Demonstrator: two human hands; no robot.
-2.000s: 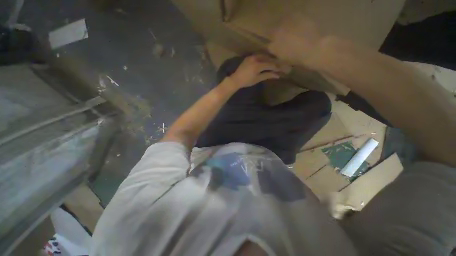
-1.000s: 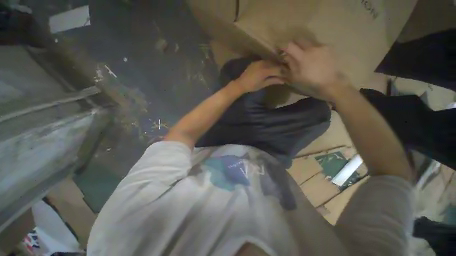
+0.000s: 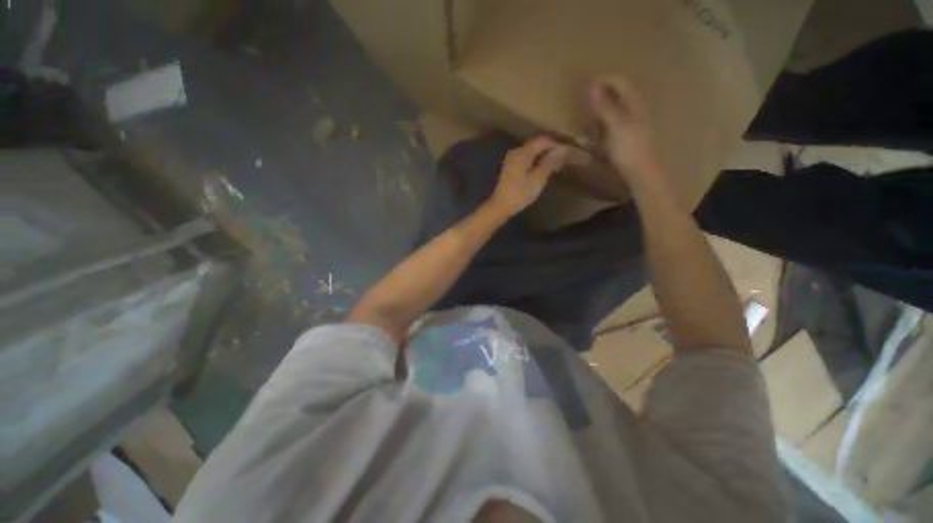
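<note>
A large brown outer carton (image 3: 532,61) with dark print near its top right rests against my bent legs. My left hand (image 3: 529,172) is at the carton's near edge, its fingers bent on the board beside a dark gap. My right hand (image 3: 620,123) is just to the right, blurred, with its fingers curled at the same edge, partly over the carton's face. Whether either hand grips a tab or flap is hidden by the fingers and the blur.
Dark trouser legs of another person (image 3: 818,225) are at the right. A film-wrapped stack (image 3: 92,296) stands at the left. A white sheet (image 3: 145,92) and scraps lie on the dark floor. Flattened cardboard (image 3: 801,385) lies at the lower right.
My right hand has drawn in from the right, and its fingers have curled at the carton edge. My left hand stays near the edge. Dark legs at the right show more than at first.
</note>
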